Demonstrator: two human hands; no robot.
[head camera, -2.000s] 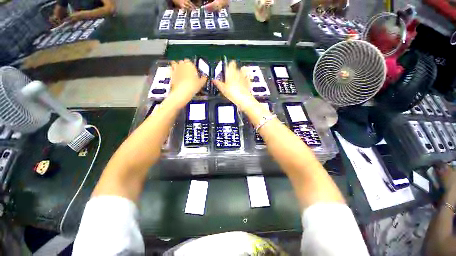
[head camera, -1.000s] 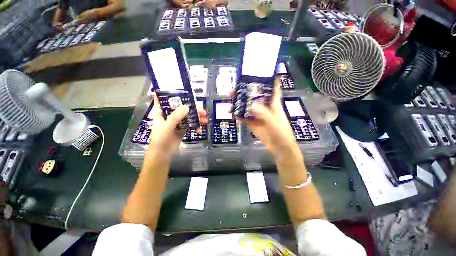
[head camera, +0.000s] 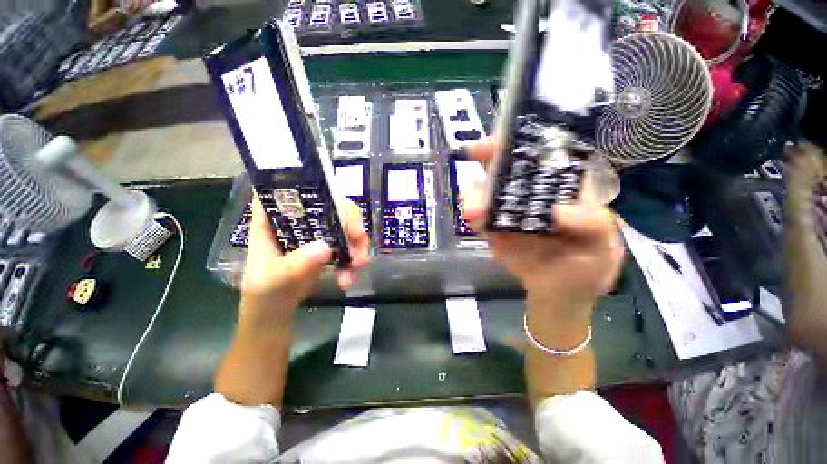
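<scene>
My left hand (head camera: 299, 258) holds an upright feature phone (head camera: 263, 118), its white screen showing dark characters and its keys under my thumb. My right hand (head camera: 558, 240) holds a second feature phone (head camera: 544, 136), raised higher and closer, blurred, its top cut off by the upper edge. Behind and below them, the clear tray stack (head camera: 408, 267) holds phones with front up in the near row, such as the one in the middle (head camera: 404, 207), and phones seen from the back (head camera: 410, 127) in the far row. My hands hide parts of the tray.
Two white cards (head camera: 355, 336) lie on the green mat before the stack. A white fan (head camera: 122, 220), its cable and a small toy (head camera: 82, 291) are left. A beige fan (head camera: 648, 98), a dark cap (head camera: 657, 195) and a paper sheet (head camera: 680, 308) are right. Another person's arm (head camera: 809, 254) shows at far right.
Two seconds ago both hands were at the tray's far row. The phones were lifted out and raised towards me; since one second ago the right one has come nearer and moved right. The left screen now shows characters.
</scene>
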